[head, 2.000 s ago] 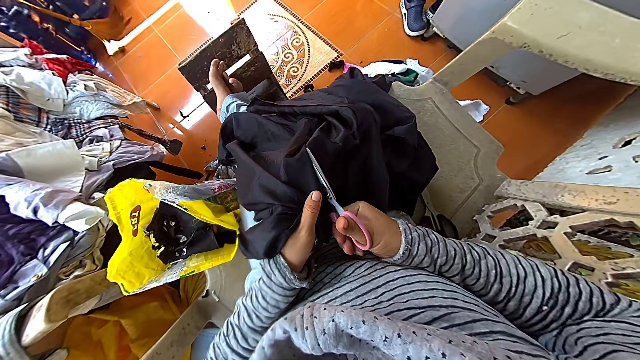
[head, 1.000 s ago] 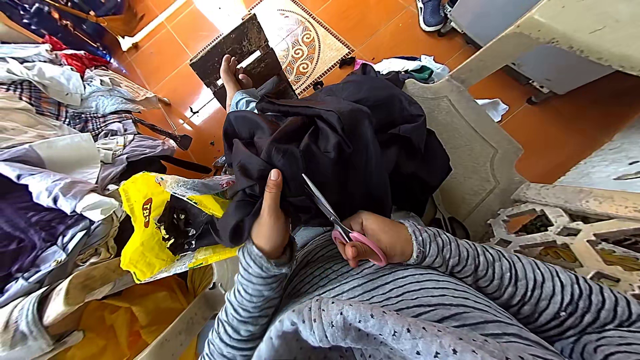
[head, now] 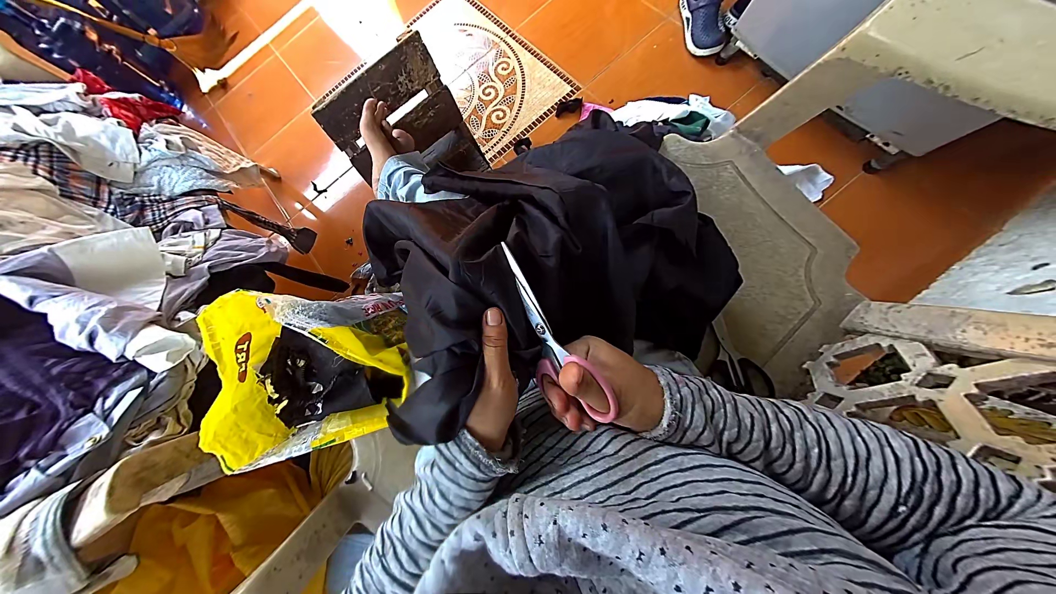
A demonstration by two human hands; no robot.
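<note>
My right hand (head: 606, 384) holds a pair of scissors (head: 536, 309) by its pink handles, the metal blades together and pointing up and left over the black fabric. Black fabric (head: 544, 231) lies bunched across my lap. My left hand (head: 495, 388) grips the near left edge of this fabric, thumb up and fingers hidden behind it. A yellow plastic bag (head: 239, 388) with dark scraps at its mouth is beside the fabric, left of my left hand.
Another person's bare foot (head: 381, 136) shows beyond the fabric by a dark wooden board (head: 396, 99). Piled clothes (head: 99, 272) lie at left. A worn plastic chair (head: 759, 223) stands behind the fabric, a pale lattice block (head: 949, 396) at right. A shoe (head: 703, 26) is at the top.
The scissors have stayed in my right hand. My left thumb has shifted on the fabric, more upright than two seconds ago. The black fabric has changed little.
</note>
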